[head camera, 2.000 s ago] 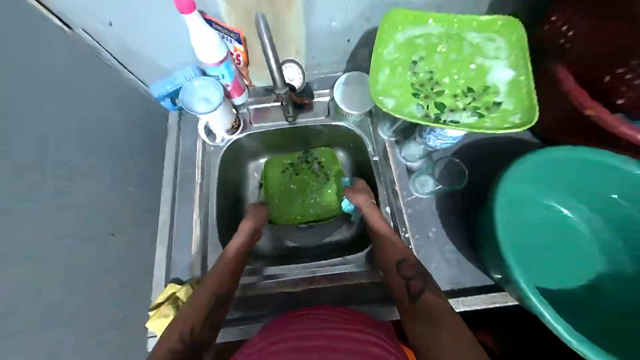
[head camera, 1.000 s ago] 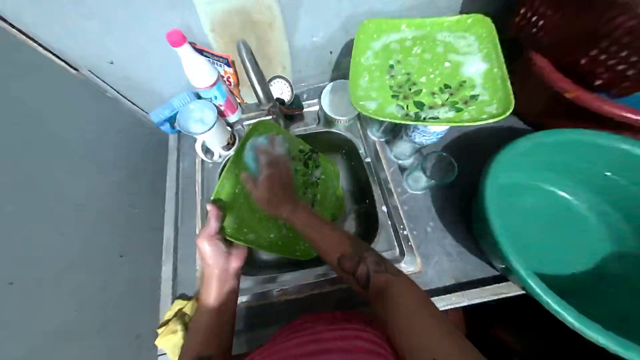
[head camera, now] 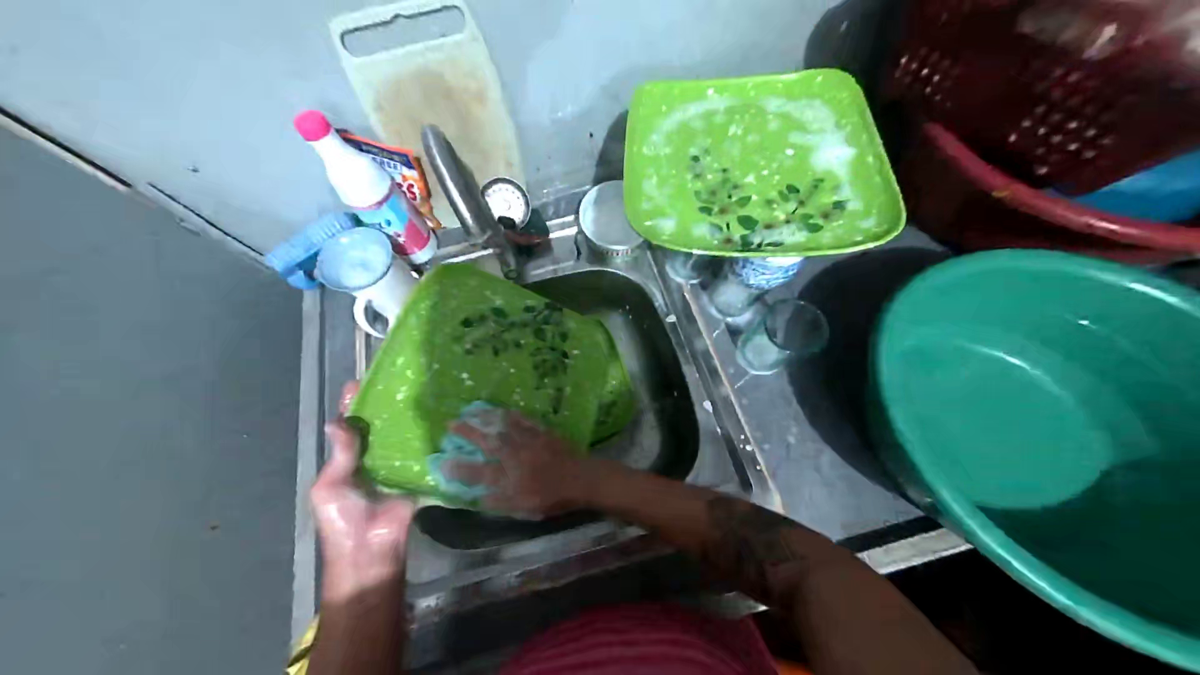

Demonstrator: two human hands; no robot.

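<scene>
My left hand (head camera: 361, 511) grips the lower left edge of a green square plate (head camera: 450, 366) with a dark leaf pattern, held tilted over the metal sink (head camera: 670, 412). On the plate's face, near its lower edge, my right hand (head camera: 525, 464) presses a soapy light-blue cloth or scrubber (head camera: 466, 455). Another green plate (head camera: 614, 398) lies partly hidden below it in the sink. At the upper right, a foamy green plate (head camera: 764, 169) rests over glasses and a jar.
The faucet (head camera: 459, 183) rises behind the sink. To its left stand a bottle with a pink cap (head camera: 361, 183) and a white mug (head camera: 361, 272). A drinking glass (head camera: 792, 333) is on the right counter, beside a large green basin (head camera: 1012, 422). A cutting board (head camera: 441, 94) leans on the wall.
The plate, earlier in the sink between both hands, is now lifted and tilted. Over the last second, my right hand with the blue cloth has moved from its upper part to its lower edge.
</scene>
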